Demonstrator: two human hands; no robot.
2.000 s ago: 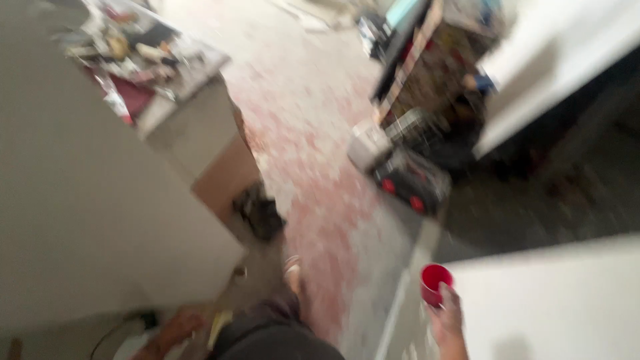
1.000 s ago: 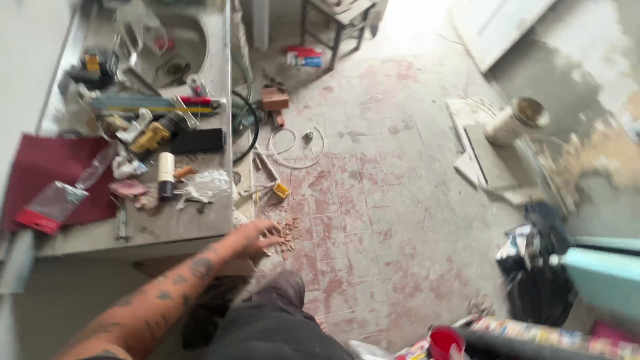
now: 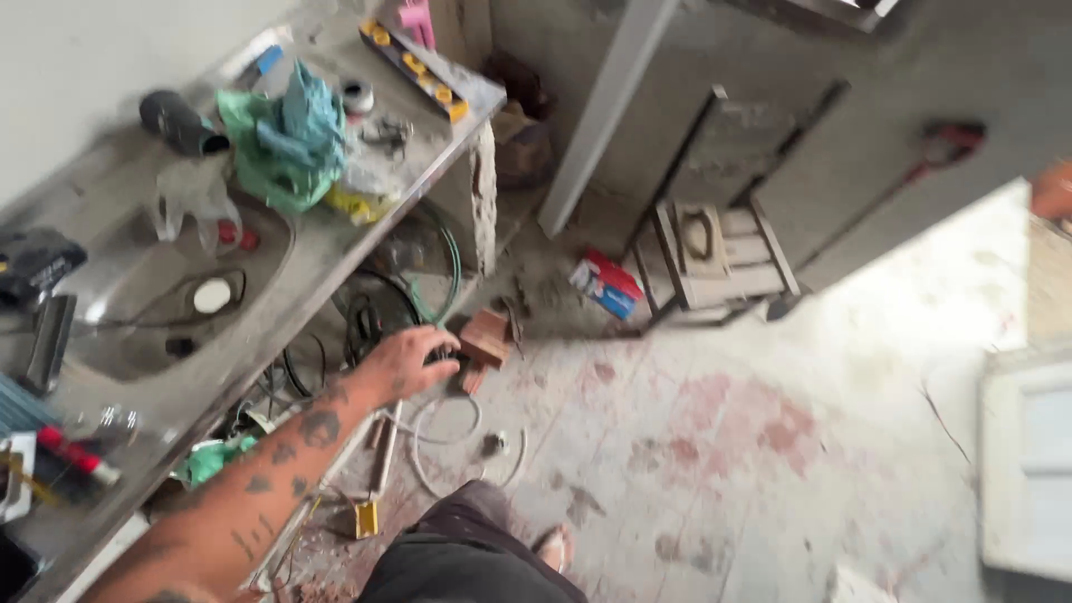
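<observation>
My left hand reaches out beside the counter with its fingers apart and slightly curled, holding nothing. Just past its fingertips, red bricks lie on the dusty floor; whether they touch is not clear. Below the hand, a white hose curls over the floor. Dark cables hang or lie under the counter's edge. On the counter are a green plastic bag, a yellow and black spirit level and a dark pipe fitting. My right hand is out of view.
A chair stands by the wall, a red and blue box beside it. A long-handled tool leans on the wall. A white panel is at the right. Part of another person's arm seems to show at the right edge.
The view has swung toward the chair and the counter's far end. My left hand, lower and near the counter's corner before, is now beside the bricks. The red cup has left view.
</observation>
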